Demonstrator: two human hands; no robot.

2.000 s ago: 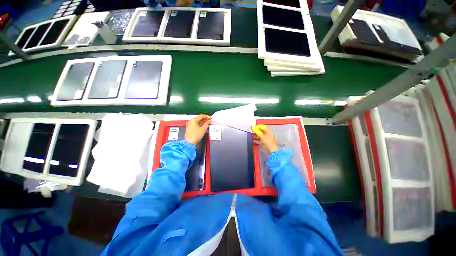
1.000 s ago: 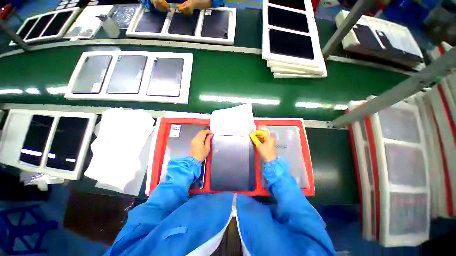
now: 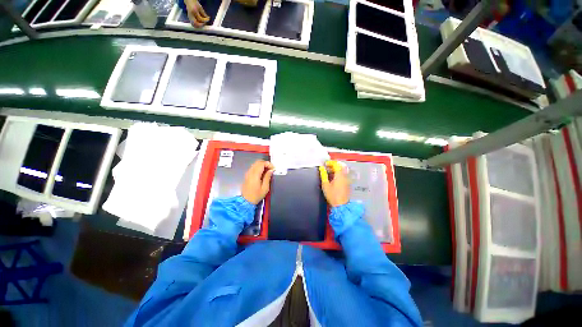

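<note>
A red foam tray lies on a white tray in front of me, with three slots. A dark tablet lies in the middle slot. A white protective sleeve covers its top end and sticks out past the tray's far edge. My left hand pinches the sleeve's left edge. My right hand, with yellow finger cots, pinches its right edge. The left slot holds a bare tablet with a small white label, partly behind my left arm. The right slot holds a sleeved, cloudy grey tablet.
A sleeve stack lies left of the tray, beside a white tray with tablets. Beyond, the green conveyor carries a white tray of tablets. A grey metal post and upright stacked trays stand right. Another person's hand shows far across.
The sleeve's opening sat flat over the tablet's top a second ago; now it looks crumpled there. My hands stay at its sides. The white tray on the conveyor has moved right.
</note>
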